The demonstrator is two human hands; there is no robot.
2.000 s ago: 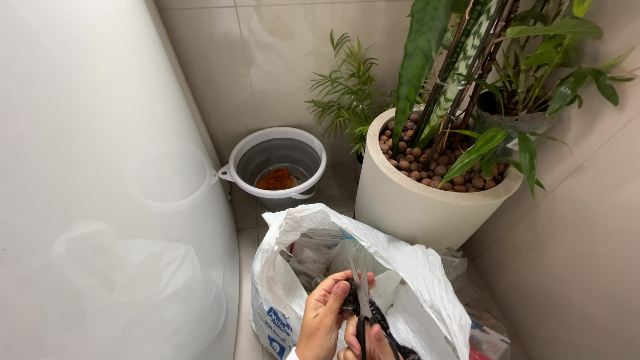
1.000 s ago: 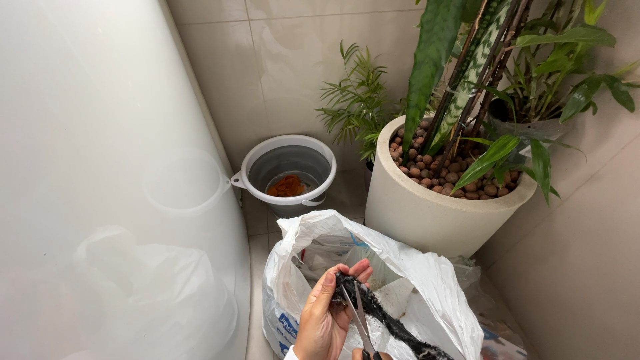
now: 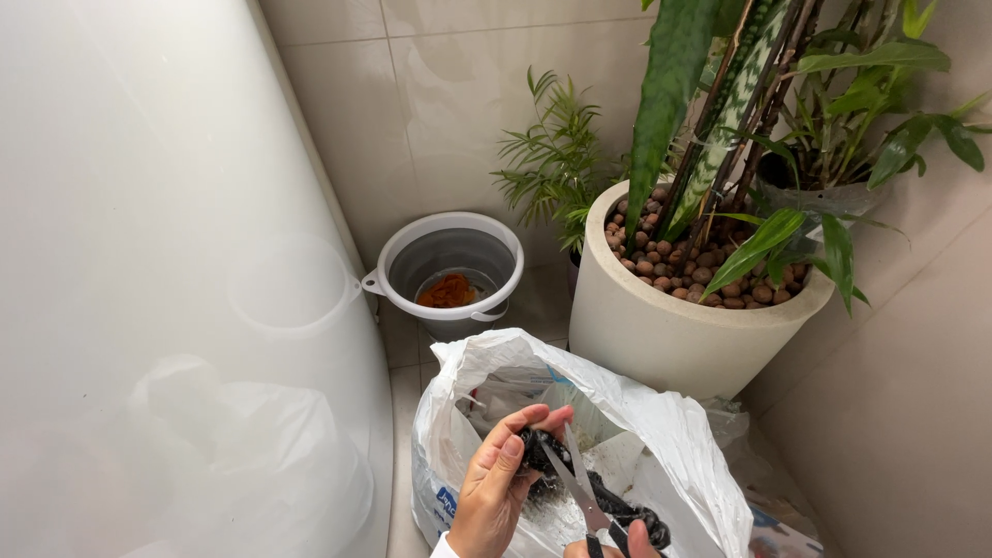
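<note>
My left hand (image 3: 504, 473) grips one end of a black, dusty, elongated item (image 3: 620, 500), perhaps a brush roller or fabric strip; its exact kind is unclear. At the bottom edge, my right hand (image 3: 608, 549) holds a pair of scissors (image 3: 585, 496) by black handles, only partly in view. The scissor blades stand apart, their tips against the black item close to my left fingers. Both hands are over the mouth of a white plastic bag (image 3: 666, 434), which has pale dust and debris inside.
Behind the bag stand a grey collapsible bucket (image 3: 453, 225) with an orange cloth-like item (image 3: 448, 291) inside and a large cream planter (image 3: 659, 341) with clay pebbles. A small palm (image 3: 554, 155) is between them. A glossy white surface (image 3: 194, 232) rises at left, a tiled wall (image 3: 333, 101) behind.
The scissor blades, closer together one second ago, are now spread wider. My right hand shows more at the bottom edge. The black item's far end has come nearer to my left hand.
</note>
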